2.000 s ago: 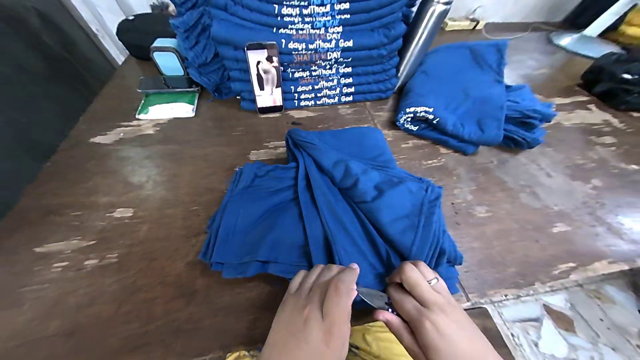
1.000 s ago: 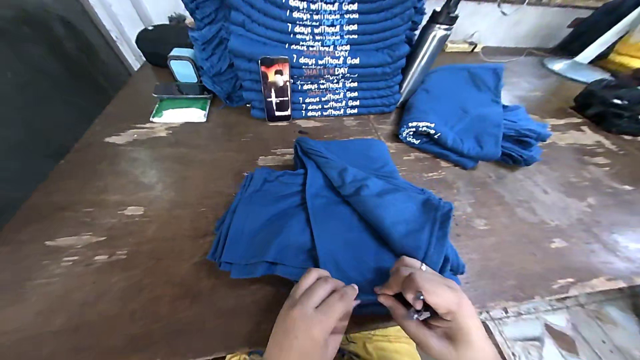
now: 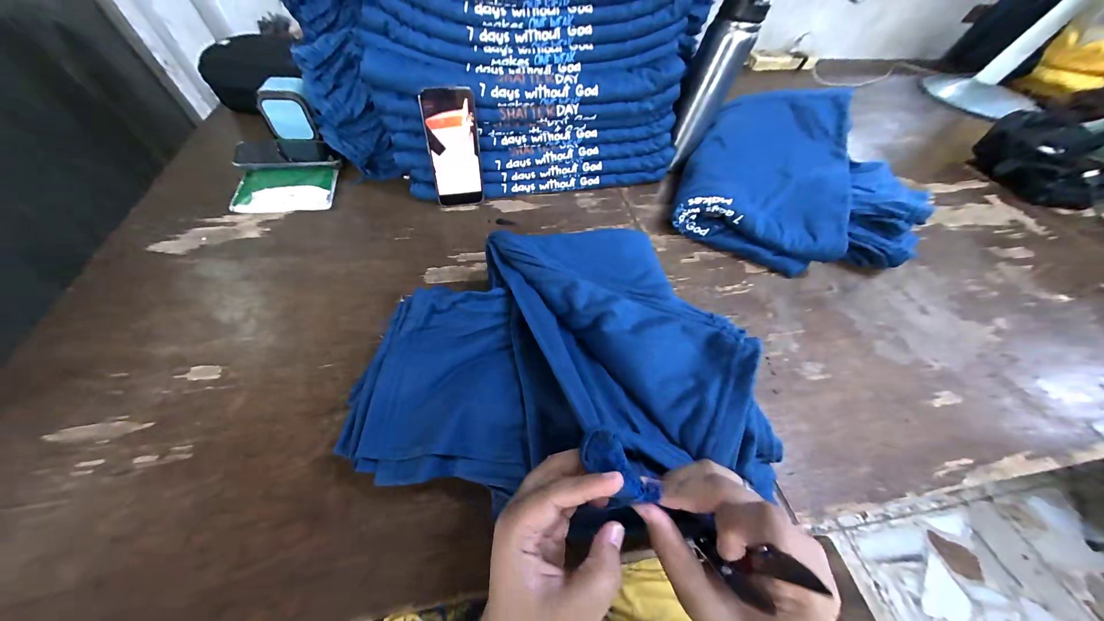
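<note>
A pile of blue fabric pieces (image 3: 604,345) lies on the brown table, its near edge at my hands. My left hand (image 3: 561,535) has its fingers around a raised, rolled edge of the blue cloth (image 3: 608,453), thumb apart from the fingertips. Thumb and index finger of my right hand (image 3: 733,526) pinch the same edge just to the right. Tucked in the right palm is a small pair of dark-handled thread snips (image 3: 763,573), pointing away from the cloth; their blades are partly hidden by the fingers.
Behind stands a tall stack of printed blue garments (image 3: 535,95), with a smartphone (image 3: 452,147) leaning on it. A steel bottle (image 3: 716,82) and folded blue cloth (image 3: 768,181) are at right. A green-and-white box (image 3: 285,188) sits at left. Black cloth (image 3: 1039,155) lies far right.
The snips, whose blade showed between the hands two seconds ago, have turned back into my right palm. The cloth's near edge has been lifted between my fingers.
</note>
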